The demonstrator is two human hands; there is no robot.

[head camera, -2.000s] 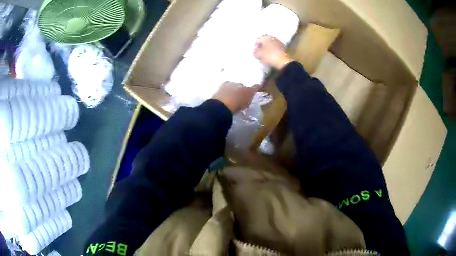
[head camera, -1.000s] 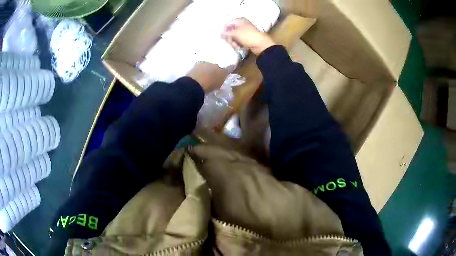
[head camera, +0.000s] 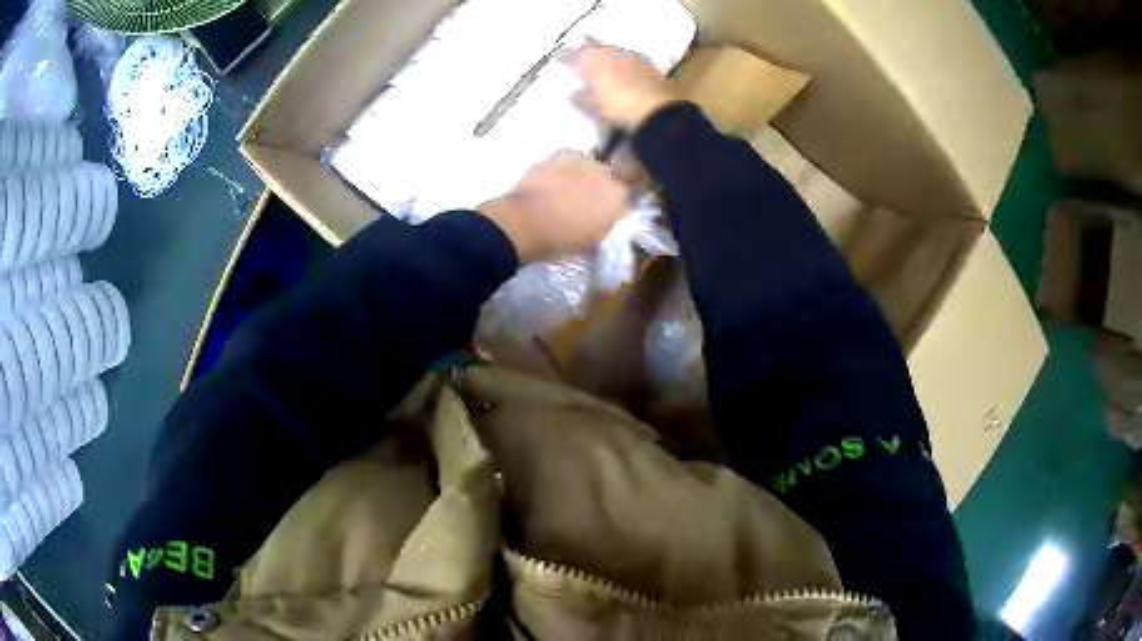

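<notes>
White stacks [head camera: 432, 119] lie in the left part of the open carton [head camera: 883, 94], their surface washed out by glare. A long dark line or slot shows across them. My right hand [head camera: 616, 88] has its fingertips on or just over the stacks, right of this line. My left hand [head camera: 566, 203] is blurred and bent at the stacks' lower edge. A crinkled clear bag [head camera: 545, 298] bunches below and beside my left hand. Whether either hand grips the bag or a stack is unclear. A brown cardboard divider [head camera: 748, 90] stands right of the stacks.
Ribbed white stacks [head camera: 56, 338] lie on the dark green table at left. A tangled white pile [head camera: 159, 113] and a green fan [head camera: 150, 10] are at upper left. A dark blue patch [head camera: 269, 269] shows below the carton's left corner. Brown boxes [head camera: 1083, 269] are at far right.
The view has shifted, moving the carton and table stacks leftward. The dark line now shows across the white stacks. My left hand has come closer to my right, and the clear bag's folds have shifted.
</notes>
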